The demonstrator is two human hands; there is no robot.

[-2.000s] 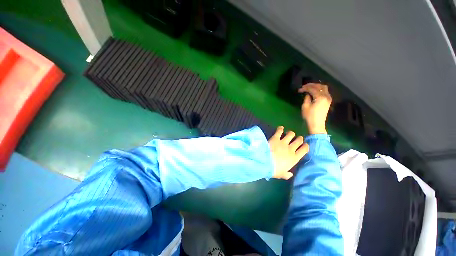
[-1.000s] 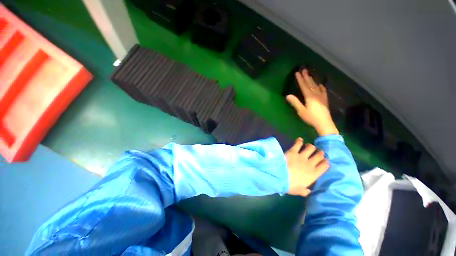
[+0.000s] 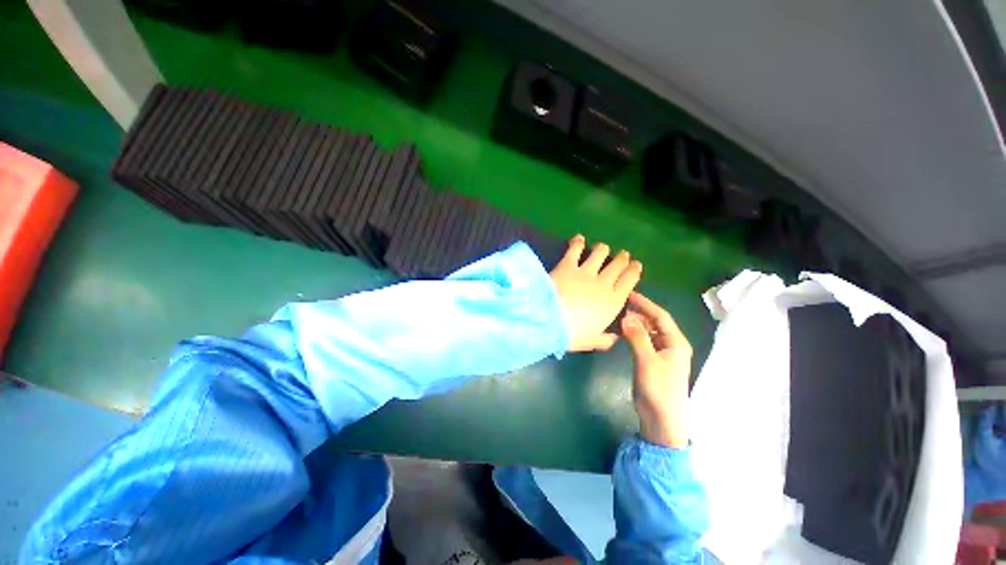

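The row of black foam inserts (image 3: 276,166) stands on edge along the green ledge. My left hand (image 3: 592,294) lies palm down at the row's right end, fingers spread, and hides that end. My right hand (image 3: 662,370) is just right of it, thumb and forefinger bent close together beside my left hand. A small dark piece shows between the hands; whether my right fingers grip it is hidden. A black box base (image 3: 542,97) with a round opening and a pale spot stands on the green belt, beside a black box with gold lettering (image 3: 605,127).
More black boxes (image 3: 406,46) stand along the belt (image 3: 463,166). A white wrapping (image 3: 745,408) around a black foam sheet (image 3: 844,408) is at right. A red-orange tray (image 3: 28,221) is at left. A pale post (image 3: 99,55) stands at upper left.
My right hand has left the black box on the belt and come down beside my left hand. The box base's opening now shows. The view has shifted.
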